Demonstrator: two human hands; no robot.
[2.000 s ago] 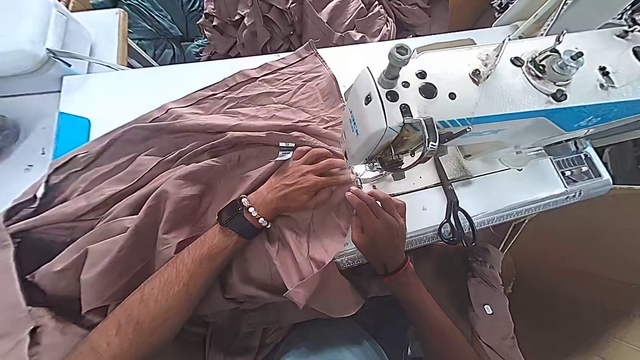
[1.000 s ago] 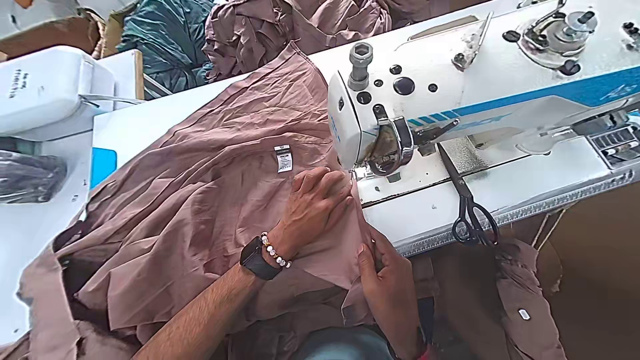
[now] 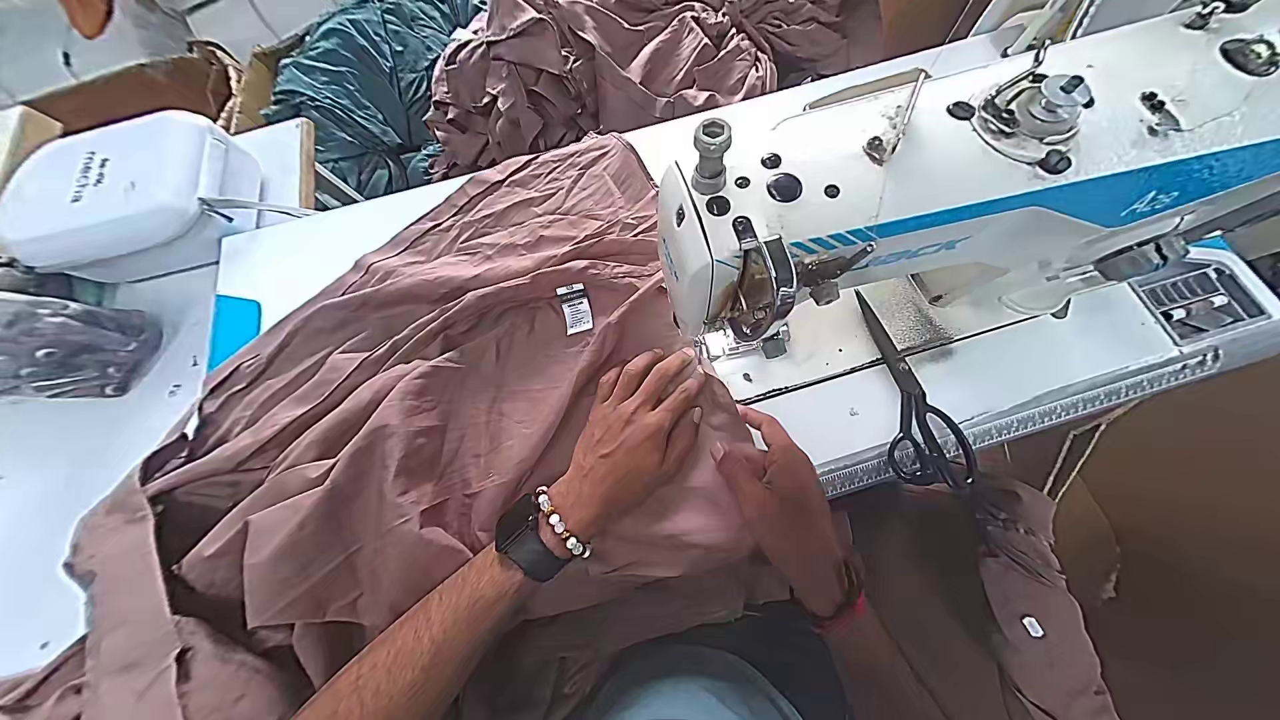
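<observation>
A mauve fabric garment (image 3: pixel 400 400) with a white care label (image 3: pixel 574 308) spreads over the table left of an industrial sewing machine (image 3: pixel 960 230). The garment's right edge reaches the presser foot (image 3: pixel 735 342). My left hand (image 3: pixel 635 435), with a watch and a beaded bracelet, lies flat on the cloth, fingertips just in front of the foot. At the cloth's right edge, my right hand (image 3: pixel 785 500) has its thumb on top and its fingers beside the edge; how much it pinches is hidden. Black-handled scissors (image 3: pixel 912 400) rest to the right, handles over the table edge.
Mauve cloth (image 3: pixel 640 70) and teal cloth (image 3: pixel 365 85) are heaped behind the table. A white case (image 3: pixel 130 195) and a plastic-wrapped bundle (image 3: pixel 75 345) stand at the left. More mauve cloth (image 3: pixel 1040 590) hangs below the ruler-marked table edge (image 3: pixel 1100 400).
The garment's label, partly folded near my left hand two seconds ago, now lies flat farther from it. My right hand has moved down along the cloth's edge from beside the presser foot.
</observation>
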